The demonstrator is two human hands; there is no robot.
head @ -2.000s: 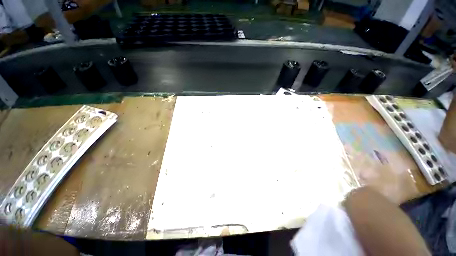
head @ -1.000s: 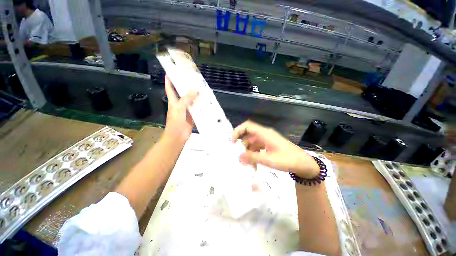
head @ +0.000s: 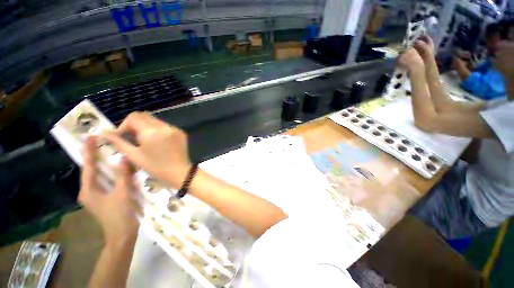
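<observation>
A long white sticker sheet (head: 194,226) with tan round pieces is held up at a slant on the left. My left hand (head: 110,194) holds it from below near its upper end. My right hand (head: 155,147), with a dark coiled band at the wrist, has its fingertips on the sheet's face near the top pieces. Whether a piece is between my right fingertips is hidden. The white work sheet (head: 282,169) lies on the bench behind my right forearm.
Upright black units (head: 290,108) stand on the dark conveyor beyond the bench. A stack of sticker sheets (head: 35,264) lies at lower left. A neighbour's dark-spotted sheet (head: 389,139) lies at right, near a seated person (head: 490,140). A black gridded tray (head: 141,95) is beyond the conveyor.
The view has swung right. The sheet in my left hand now shows its tan pieces, and my right hand has moved up near its top end. The neighbour's arms have come into view.
</observation>
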